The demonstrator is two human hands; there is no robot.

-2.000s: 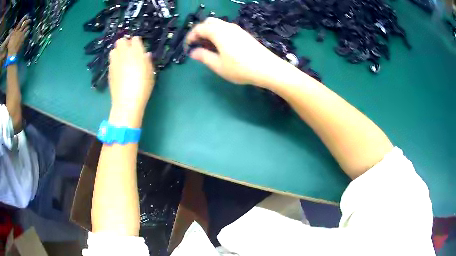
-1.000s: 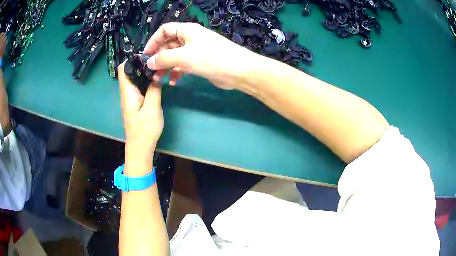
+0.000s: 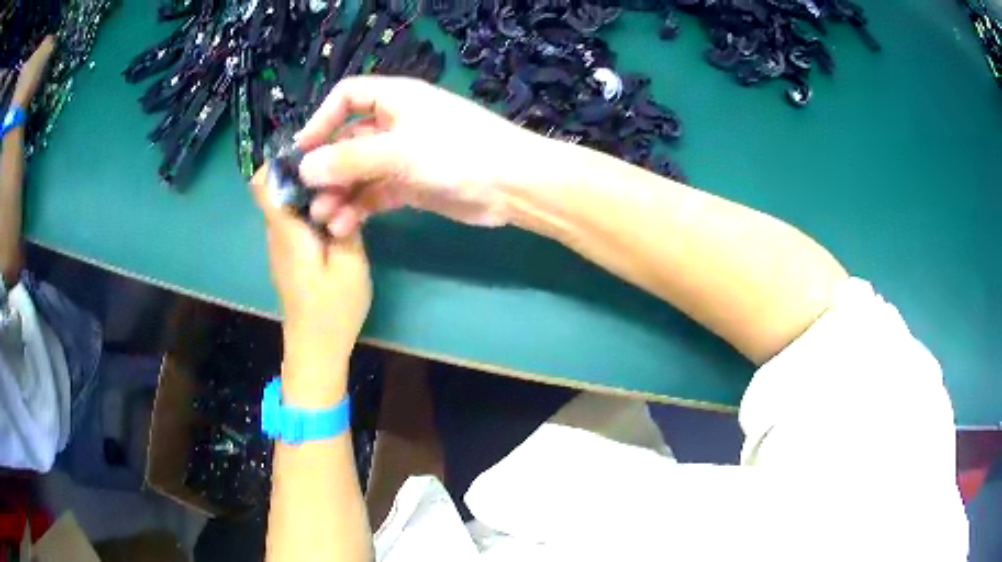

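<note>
A small dark piece (image 3: pixel 290 189) with a pale glint is held between both hands above the near side of the bench; its shape is blurred and partly covered by fingers. My left hand (image 3: pixel 319 263), with a blue wrist strap (image 3: pixel 305 419), grips it from below. My right hand (image 3: pixel 385 154) pinches it from the upper right with thumb and fingers. Behind the hands lies a heap of slim black housings (image 3: pixel 203 93) with green and red glints. A heap of black curved parts (image 3: pixel 549 82) lies right of it.
Another heap of small black parts (image 3: pixel 758 38) lies farther right on the green tabletop (image 3: pixel 857 198). An open carton (image 3: pixel 167 439) with dark pieces is below the table edge. At far left are a neighbour's arm (image 3: pixel 11 198) and a glittering heap (image 3: pixel 77 60).
Two seconds ago my hands were apart at the heaps. They came together on the dark piece, and since one second ago both have moved slightly down toward me, still holding it.
</note>
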